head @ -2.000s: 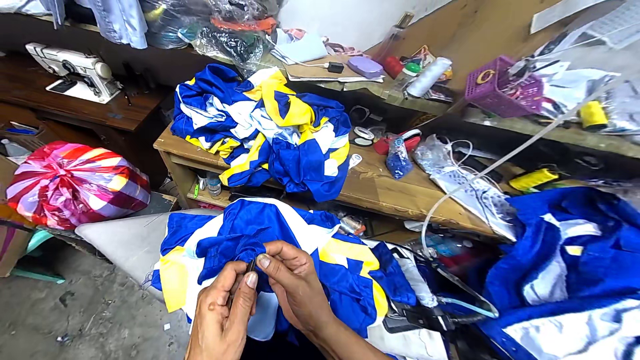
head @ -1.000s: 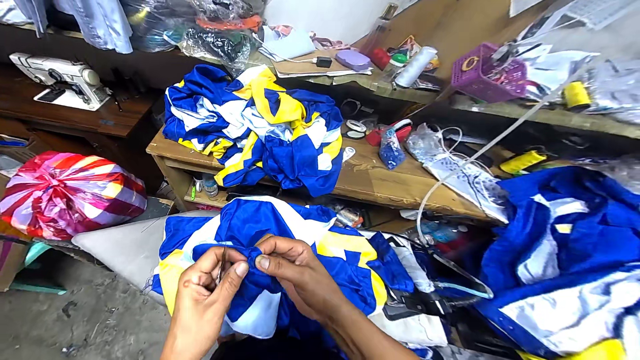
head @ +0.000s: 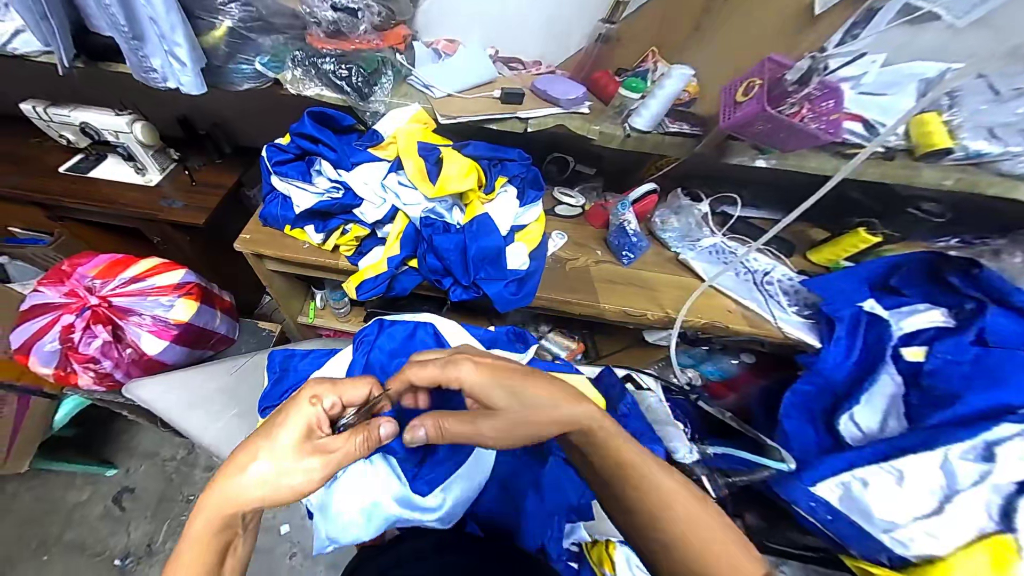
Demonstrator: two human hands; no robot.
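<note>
My left hand (head: 312, 448) is closed round a small dark metal tool (head: 360, 412), perhaps thread snips; its tip points up and right between my hands. Fingers bent, my right hand (head: 488, 404) is at that tip, thumb beside the left thumb; whether it pinches a thread or cloth cannot be told. Beneath both hands lies a blue, white and yellow garment (head: 436, 472), draped over a grey board (head: 200, 400).
A heap of similar cloth (head: 480, 232) lies on the wooden bench (head: 624, 288) ahead. More blue cloth (head: 944, 384) is at right, by a cable (head: 768, 240). At left are a striped bag (head: 120, 320) and a sewing machine (head: 104, 144). A purple basket (head: 776, 104) stands on the shelf.
My hands were pinched close together over the blue cloth; now the right hand is spread more above it, and the metal tool shows plainly in my left. More of the pale cloth panel shows below them.
</note>
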